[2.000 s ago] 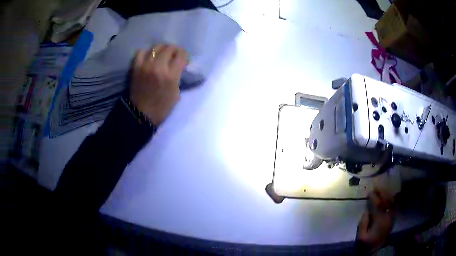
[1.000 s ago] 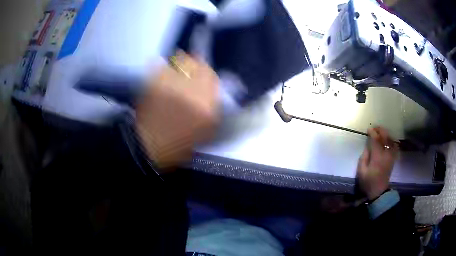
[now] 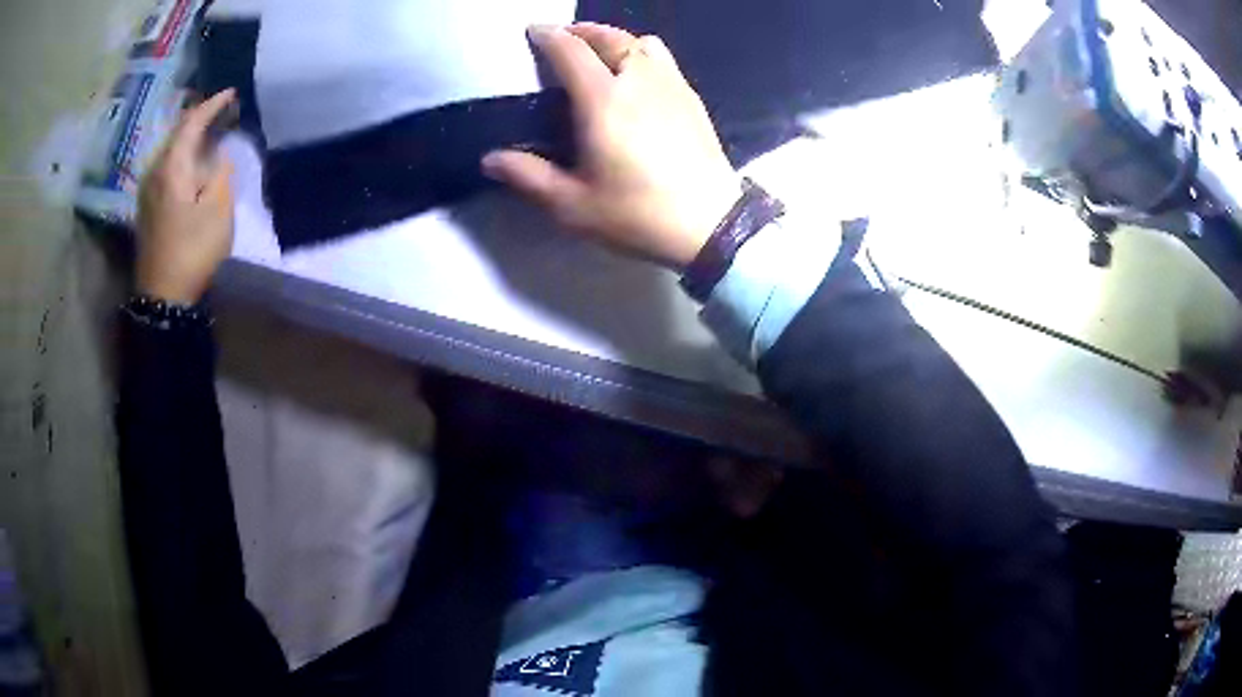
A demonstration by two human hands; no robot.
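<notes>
A pale-backed piece (image 3: 395,61) lies on the left of the table, with a broad dark cloth band (image 3: 395,170) along its near edge. My right hand (image 3: 620,150) lies over the right end of the band, thumb and index finger spread on the cloth; its other fingers are curled. My left hand (image 3: 187,204) is at the far left beside the pieces, thumb and fingers apart, near a small dark patch of cloth (image 3: 229,61). A large dark panel (image 3: 845,48) lies beyond my right hand, towards the machine.
The white sewing machine head (image 3: 1103,109) stands at the upper right over its pale bed. A thin dark rod (image 3: 1035,327) lies on the tabletop near it. Printed labels (image 3: 130,123) show at the far left. The table's front edge (image 3: 545,381) carries a marked grey band.
My right hand has moved from beside the machine bed to the cloth on the left. My left hand has moved to the far left. The dark cloth now lies spread on the table; the view has shifted left.
</notes>
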